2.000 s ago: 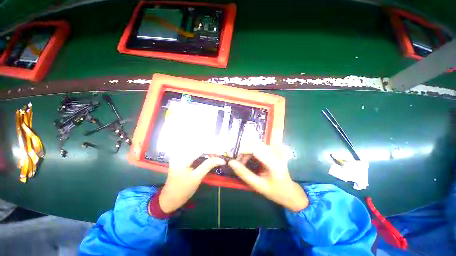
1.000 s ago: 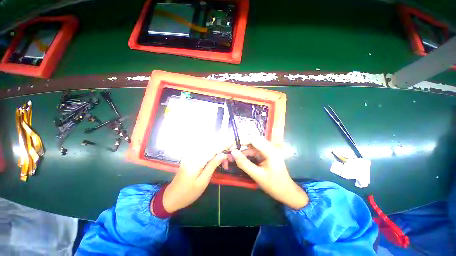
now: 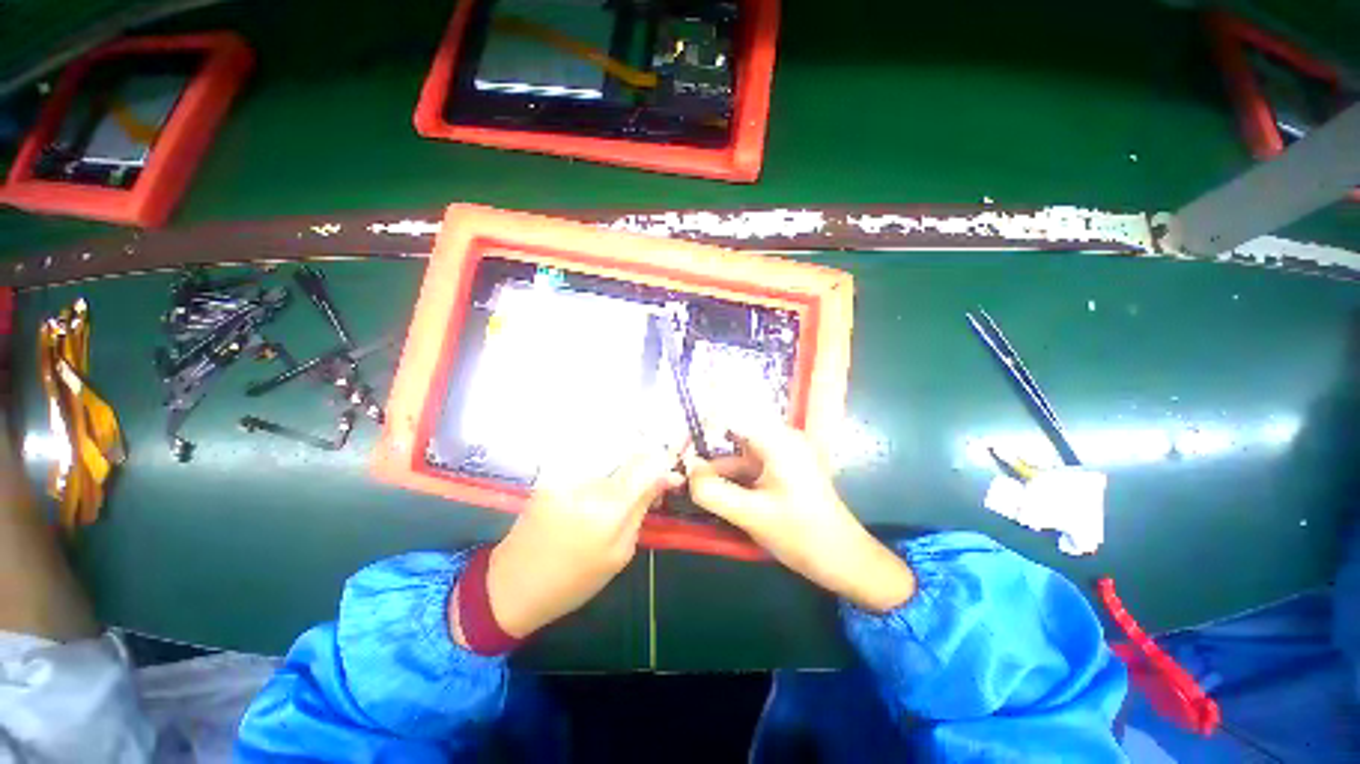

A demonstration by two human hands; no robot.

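Observation:
An opened tablet lies in a red-orange tray in front of me, its large battery area washed out by glare. My left hand and my right hand meet at the tablet's lower edge, fingertips close together. Between them they hold the lower end of a thin black lead part, which extends up over the tablet. My fingers hide its lower end. A pile of black lead parts lies left of the tray.
Orange flex cables lie far left, beside another person's arm. Tweezers, a crumpled white piece and a red-handled tool lie right. Behind the worn rail are more trayed tablets and a pale post.
The trays behind the rail have shifted right. The black lead part now shows between my fingertips, over the tablet. Another person's arm has come in at the left, and a lead in the pile has moved.

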